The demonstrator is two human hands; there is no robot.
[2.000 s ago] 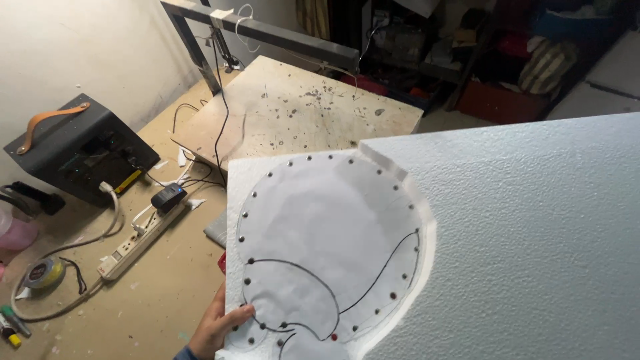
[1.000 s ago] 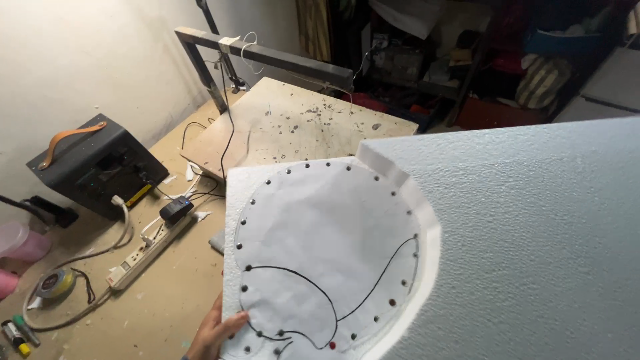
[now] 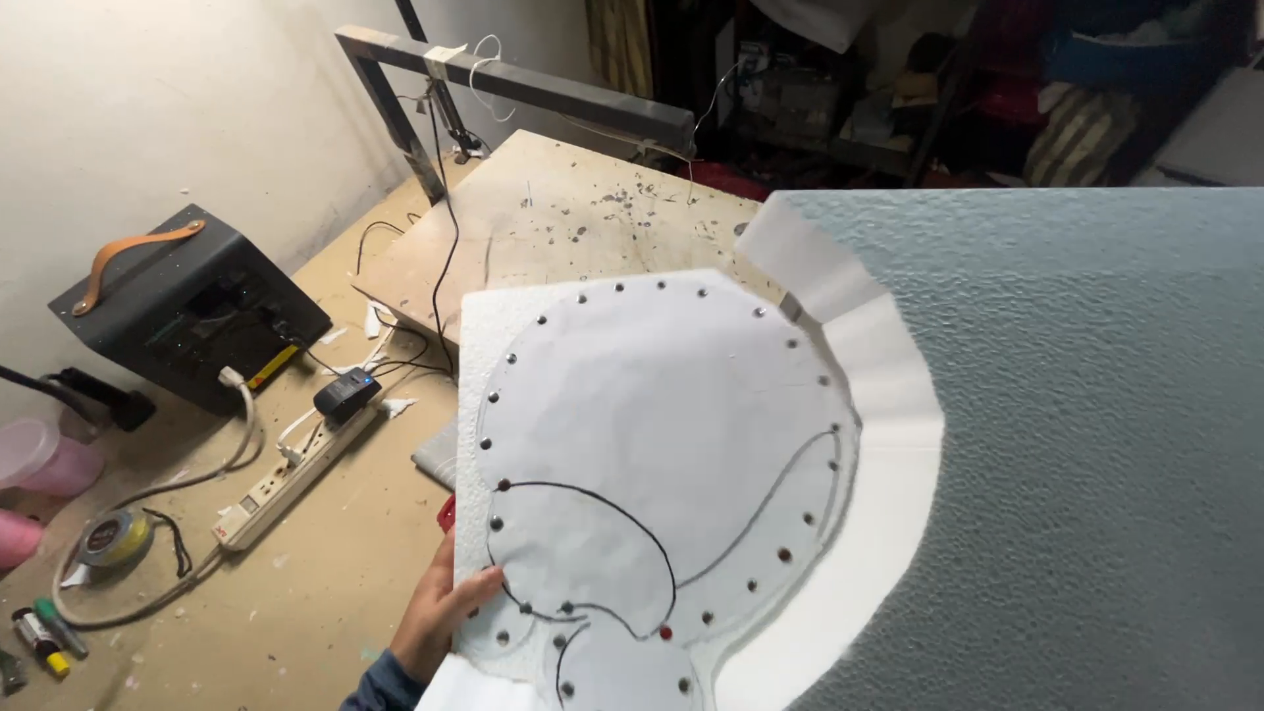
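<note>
My left hand (image 3: pixel 449 602) grips the left edge of a white foam piece, its thumb on the front face. A paper template (image 3: pixel 642 415) with curved black lines is fixed to that piece by round-headed pins along its outline. To the right stands a large foam block (image 3: pixel 1066 444) with a curved cut edge (image 3: pixel 889 425). Near the top a gap shows between the paper-covered piece and this edge; lower down I cannot tell whether they touch. My right hand is out of view.
A metal arm (image 3: pixel 563 89) with a thin wire spans a speckled board (image 3: pixel 553 207). On the table (image 3: pixel 296 612) are a black power unit (image 3: pixel 193 306), a power strip (image 3: pixel 296 474), cables, a tape roll (image 3: pixel 118 538) and markers (image 3: pixel 49 637). Dark shelves stand behind.
The gap between the paper-covered piece and the large block's curved edge has widened at the upper right. My left hand keeps its hold on the left edge.
</note>
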